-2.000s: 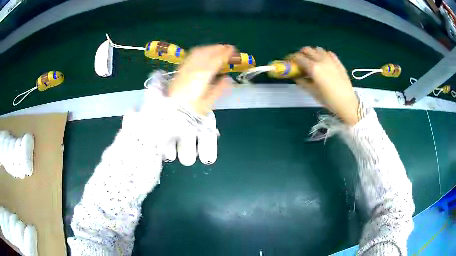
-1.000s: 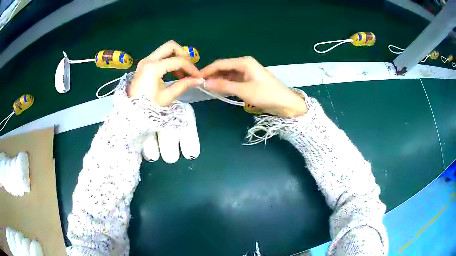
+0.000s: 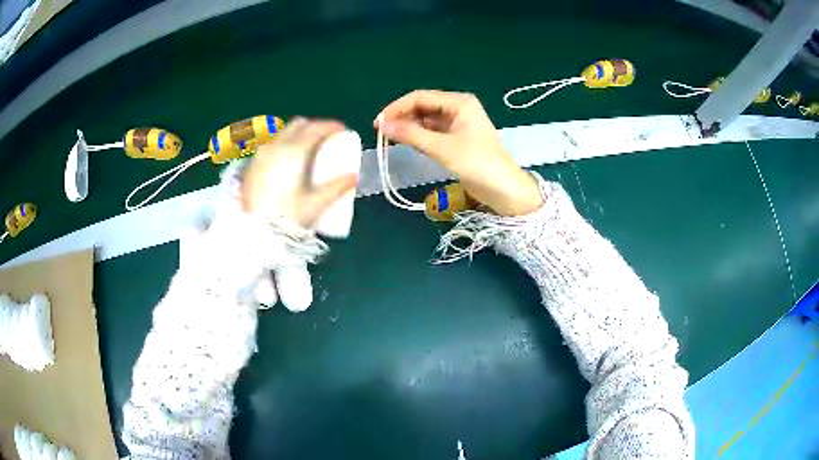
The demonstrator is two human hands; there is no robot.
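Note:
My left hand (image 3: 292, 175), blurred, holds a white oval tag (image 3: 336, 184) over the edge rail. My right hand (image 3: 449, 139) pinches the end of a white cord loop (image 3: 386, 171) between thumb and fingers, to the right of the tag. The tag and the loop are apart. The loop's yellow product (image 3: 442, 203) hangs below my right hand, partly hidden by the hand and cuff. White tags (image 3: 294, 287) lie on the green work surface below my left cuff, partly covered by the sleeve.
The green conveyor belt (image 3: 359, 63) carries several yellow corded products (image 3: 609, 74), one with a white tag (image 3: 77, 171) at left. The edge rail (image 3: 593, 137) crosses beyond the work surface. A grey post (image 3: 754, 67) stands at right. A cardboard sheet (image 3: 76, 359) holds tag stacks (image 3: 25, 331).
My left hand has left the cord and now holds a white tag; fewer tags show under the sleeve. My right hand still holds the loop. The products on the belt have shifted left.

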